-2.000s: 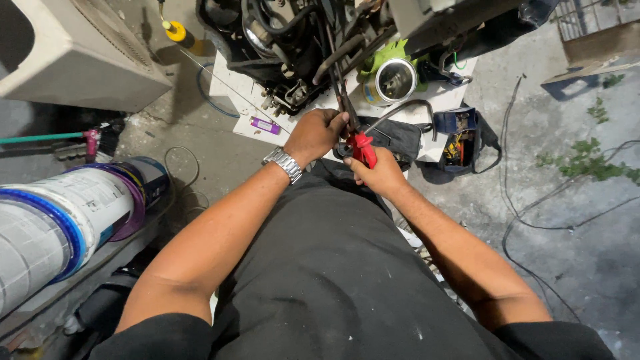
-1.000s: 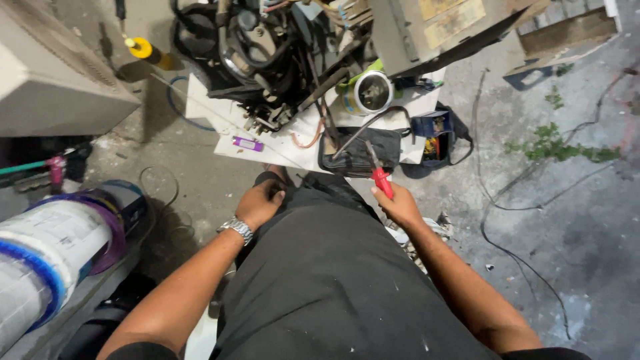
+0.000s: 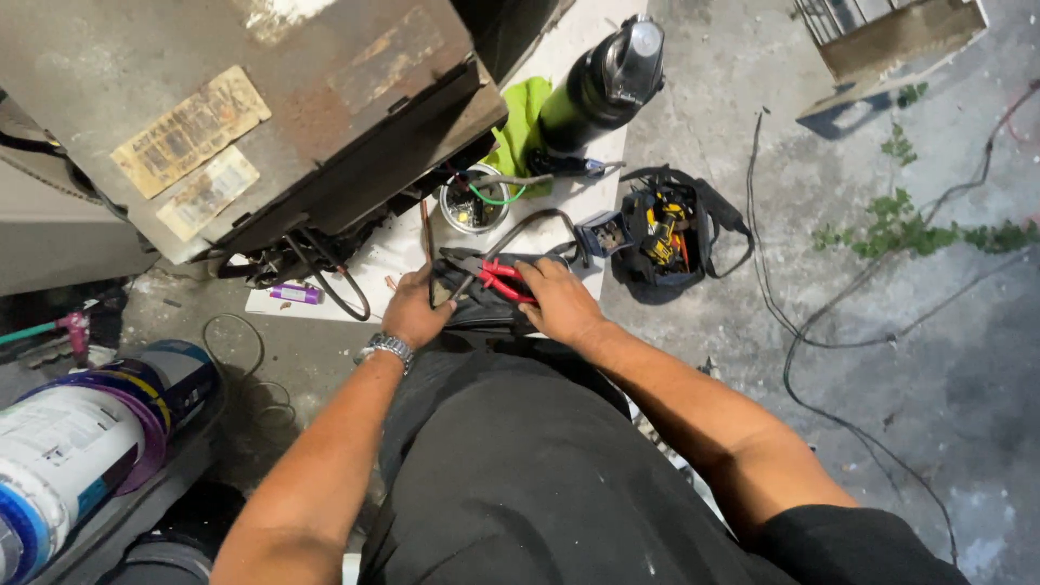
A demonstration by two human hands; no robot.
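My right hand (image 3: 561, 302) grips the red handles of pliers (image 3: 502, 281), whose metal jaws point up and left. Close to the jaws, my left hand (image 3: 417, 307) holds a thin copper-coloured tube (image 3: 428, 236) that rises from its fingers. A grey bent tube (image 3: 520, 227) passes between the two hands over a black pouch (image 3: 479, 313). At the upper left stands a rusty metal housing (image 3: 309, 106) with worn labels and dark tubes beneath it. An open can (image 3: 475, 207) with small parts inside is just above the pliers.
A black bottle (image 3: 597, 89) stands by a green cloth (image 3: 520, 122) on a white board (image 3: 593, 187). To the right are an open tool bag (image 3: 666, 244) and cables (image 3: 800, 325) on the floor. A purple lighter-like item (image 3: 296, 293) and paint buckets (image 3: 73, 447) are at left.
My left hand has moved up from beside my lap and now holds the thin tube. The pliers in my right hand now point left beside it. The view has shifted.
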